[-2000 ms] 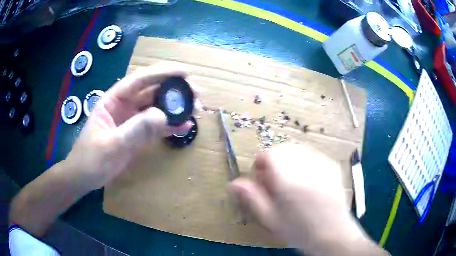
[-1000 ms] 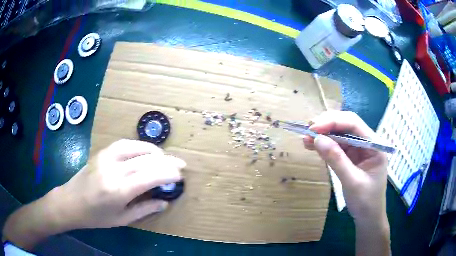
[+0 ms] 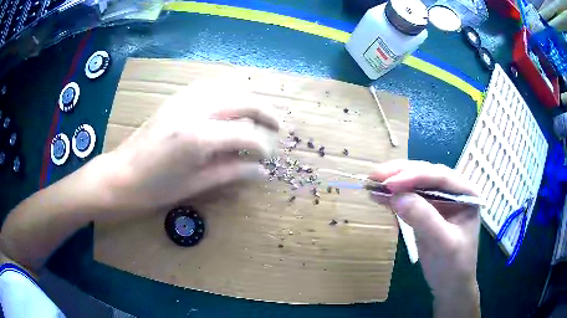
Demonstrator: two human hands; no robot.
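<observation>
A black speaker driver [image 3: 184, 226] with a silver-grey centre and a ring of small holes lies flat on the cardboard sheet [image 3: 248, 267]. My left hand [image 3: 199, 140] is blurred above the cardboard, fingers bent to the right beside the scraps. Its palm side is hidden, so I cannot tell if it holds anything. My right hand [image 3: 429, 199] is shut on the tweezers [image 3: 444, 197]; their blurred tips point left towards the heap of small scraps [image 3: 289, 171].
A cotton swab [image 3: 383, 118] and a partly covered white knife [image 3: 408, 241] lie at the cardboard's right. White-ringed drivers [image 3: 84, 141] are left. A white bottle [image 3: 385, 40] stands behind; a slotted white panel [image 3: 507, 155] and red bin [image 3: 536, 71] are right.
My left hand has left the lower driver, now uncovered, and moved up and right over the cardboard. The upper driver is no longer visible. The view has shifted slightly; my right hand keeps the tweezers.
</observation>
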